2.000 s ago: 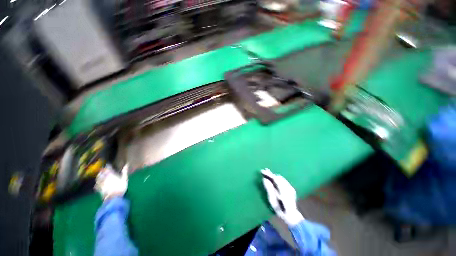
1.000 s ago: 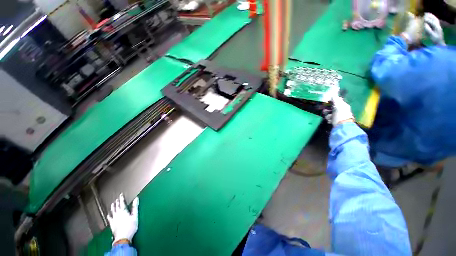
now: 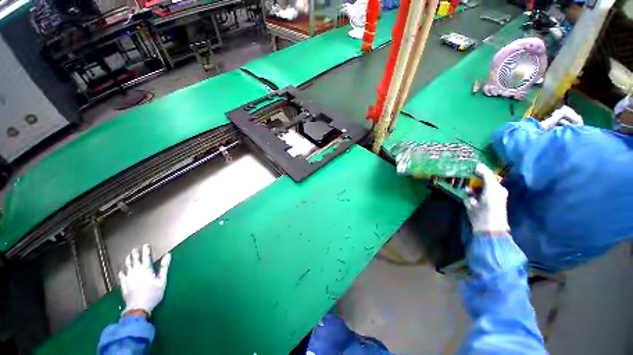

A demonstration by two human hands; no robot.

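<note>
A green circuit board [image 3: 439,159] with silvery solder joints on its upper face is at the right, beyond the near mat's far right corner. My right hand [image 3: 488,201], white-gloved, grips its near right edge; yellow parts show beneath. Whether it touches the bench behind is unclear. My left hand [image 3: 142,281], white-gloved, rests with fingers spread at the near mat's left edge, holding nothing. A flat black pallet [image 3: 305,166] with irregular cut-outs lies across the conveyor and overlaps the near green mat [image 3: 277,263].
Conveyor rails [image 3: 166,173] run along the left between the mats. Upright red and tan posts [image 3: 399,76] stand behind the pallet. A person in blue [image 3: 576,187] sits close by at the right. A pink fan [image 3: 516,68] stands on the neighbouring bench. A grey cabinet [image 3: 31,104] is far left.
My right hand now holds the board tilted up a little nearer to me, its fingers at the edge. My left hand has shifted slightly left. The view has turned and more bench shows behind.
</note>
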